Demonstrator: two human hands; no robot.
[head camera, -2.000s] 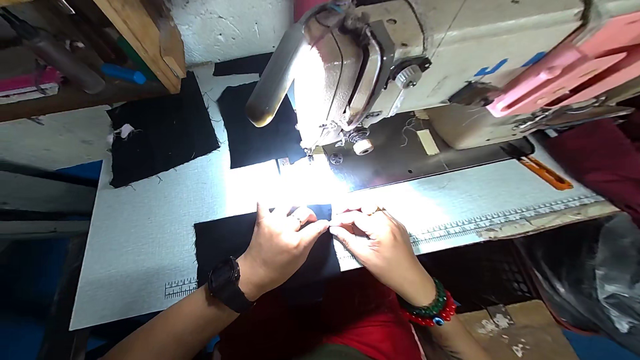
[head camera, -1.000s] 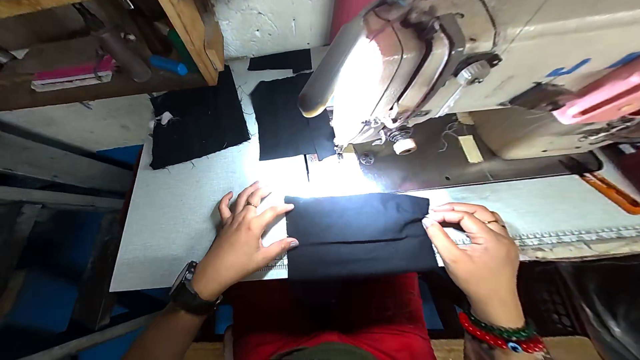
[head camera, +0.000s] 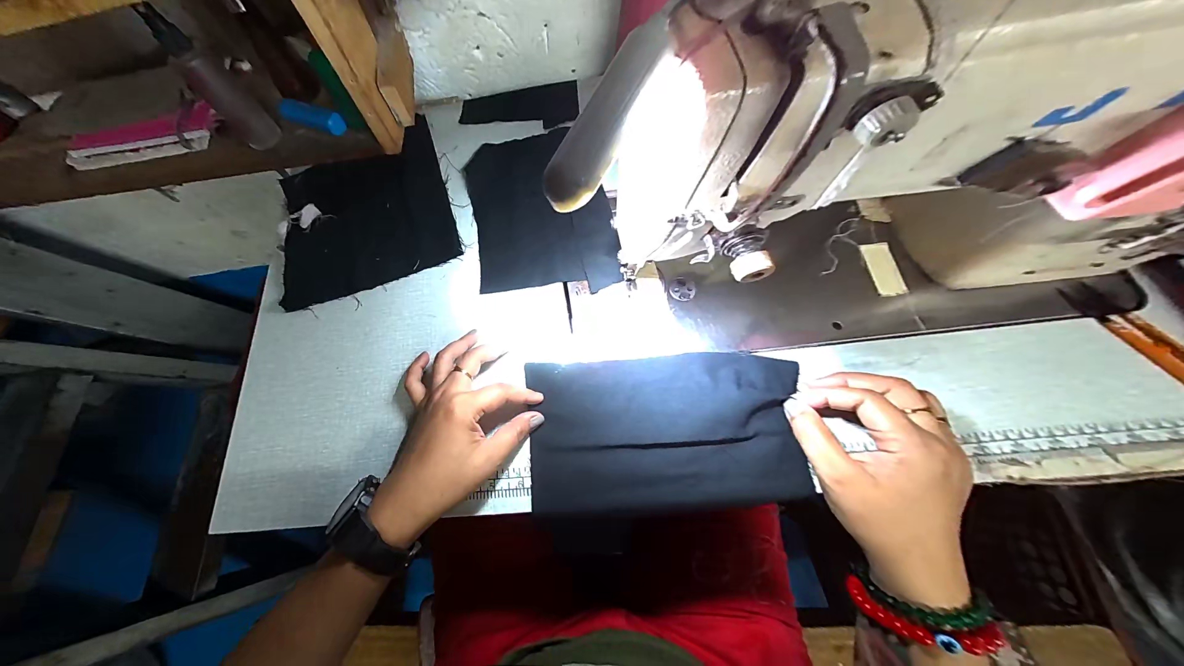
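Note:
A black fabric piece (head camera: 666, 435) lies flat at the table's near edge, its lower part hanging over, with a crease across its middle. My right hand (head camera: 888, 444) pinches its right edge between thumb and fingers. My left hand (head camera: 472, 425), fingers spread, rests at its left edge, thumb and index fingertips close to or touching the cloth; a hold there does not show. Beyond the cloth is the sewing machine's needle and presser foot area (head camera: 631, 277), brightly lit. A second black fabric piece (head camera: 536, 213) lies just left of the presser foot.
Another black piece with frayed edges (head camera: 370, 222) lies at the left, and a narrow black strip (head camera: 518, 104) at the back. A wooden shelf (head camera: 351, 74) holds tools at upper left. A measuring tape (head camera: 1064, 437) runs along the near edge; an orange-handled tool (head camera: 1147, 347) lies at right.
Two seconds ago both hands were close together at the cloth's right edge. My left hand has since moved to the left edge, and more of the cloth shows. The view has shifted.

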